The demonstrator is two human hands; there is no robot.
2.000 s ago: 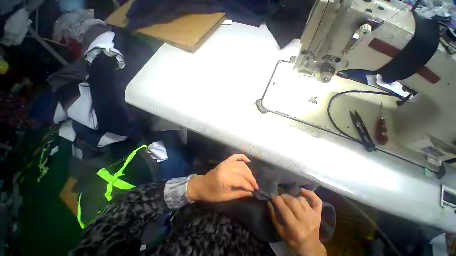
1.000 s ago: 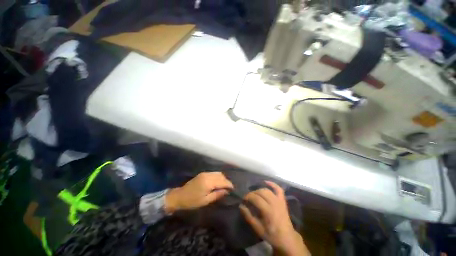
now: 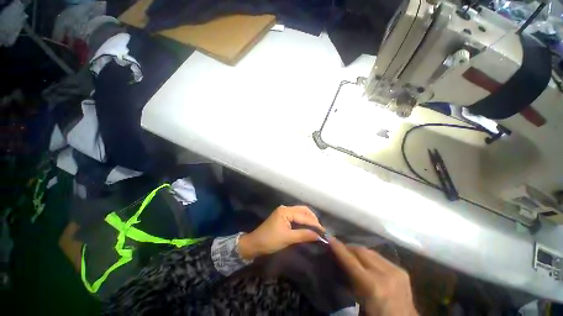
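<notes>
Dark grey cloth [image 3: 308, 265] lies bunched in my lap below the table's front edge. My left hand [image 3: 278, 232] pinches its edge between thumb and fingers. My right hand [image 3: 370, 274], partly blurred, is closed close beside the left. A thin bright tip [image 3: 323, 239] shows between the hands at the cloth's edge. It looks like the metal end of the seam ripper, whose handle is hidden in the right hand. The black thread snips [image 3: 442, 174] lie on the machine bed [image 3: 481, 166].
The cream sewing machine [image 3: 444, 62] stands at upper right with a black band [image 3: 525, 80] over its arm. A black cord [image 3: 404, 145] loops beside the snips. Brown board [image 3: 228, 40] lies at the back. Cut pieces [image 3: 117, 111] hang left; neon green strip [image 3: 126, 231] lies lower left.
The dark-red-handled tool is gone from beside the snips. My right hand is back at the cloth with a bright tip at its fingers. My left hand still pinches the cloth.
</notes>
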